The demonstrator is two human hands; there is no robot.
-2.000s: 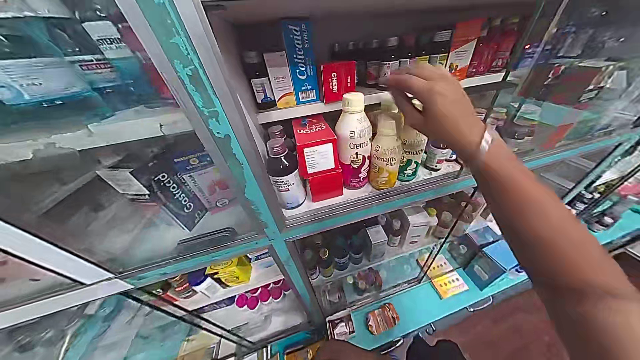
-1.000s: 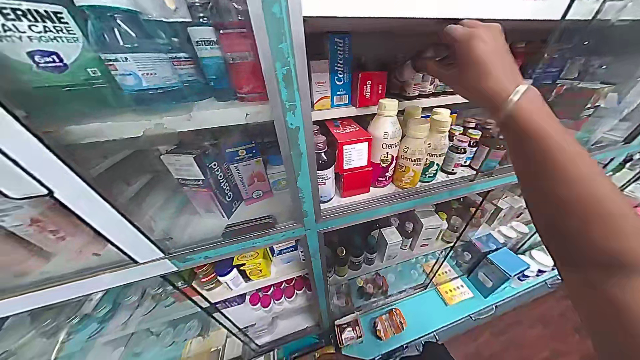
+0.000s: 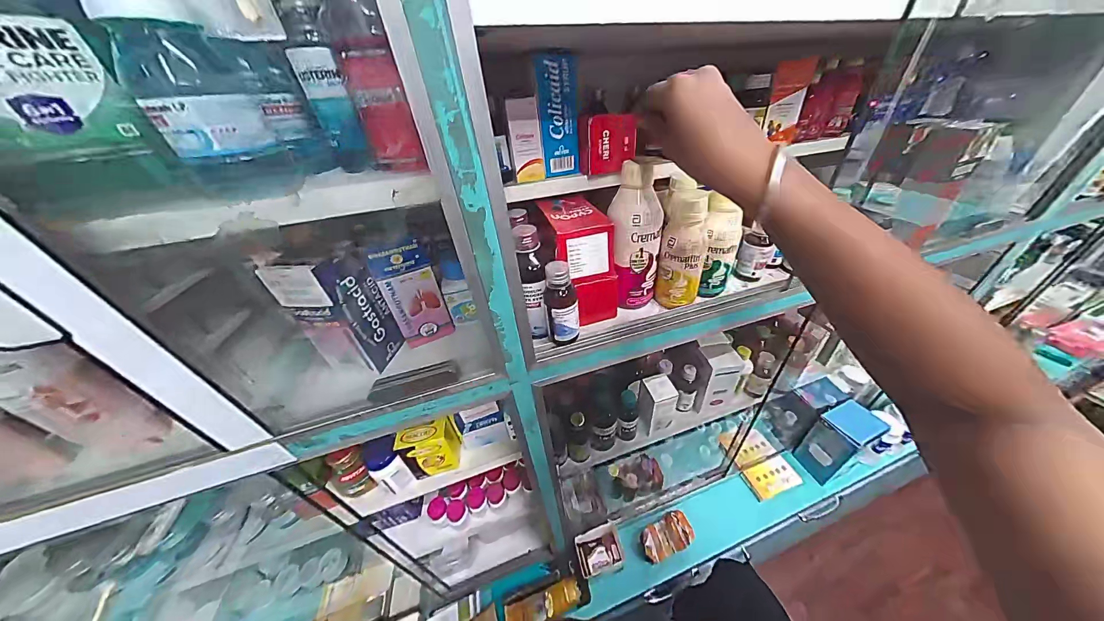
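My right hand [image 3: 694, 116], with a light band at the wrist, reaches into the upper shelf from the right. Its bent fingers are beside a small red carton [image 3: 611, 143] and at dark bottles there; the back of the hand hides the fingertips and whatever they touch. Left of that carton stands a tall blue syrup carton [image 3: 556, 116]. On the shelf below are a small dark bottle [image 3: 562, 304], a taller dark bottle [image 3: 530, 280], a red box [image 3: 580, 237] and cream-capped Cremaffin bottles [image 3: 636, 237]. My left hand is not in view.
A teal cabinet upright [image 3: 474, 181] and sliding glass panes frame the shelves. The shelf edge [image 3: 664, 323] runs below the bottles. Lower down are more bottles [image 3: 604, 423], a blue box [image 3: 849, 435] and a teal ledge [image 3: 716, 517]. Mouthwash bottles [image 3: 207, 95] stand behind glass at left.
My right hand has moved left along the upper shelf, closer to the small red carton. A small dark bottle now shows before the lower red box, where one second ago none was visible.
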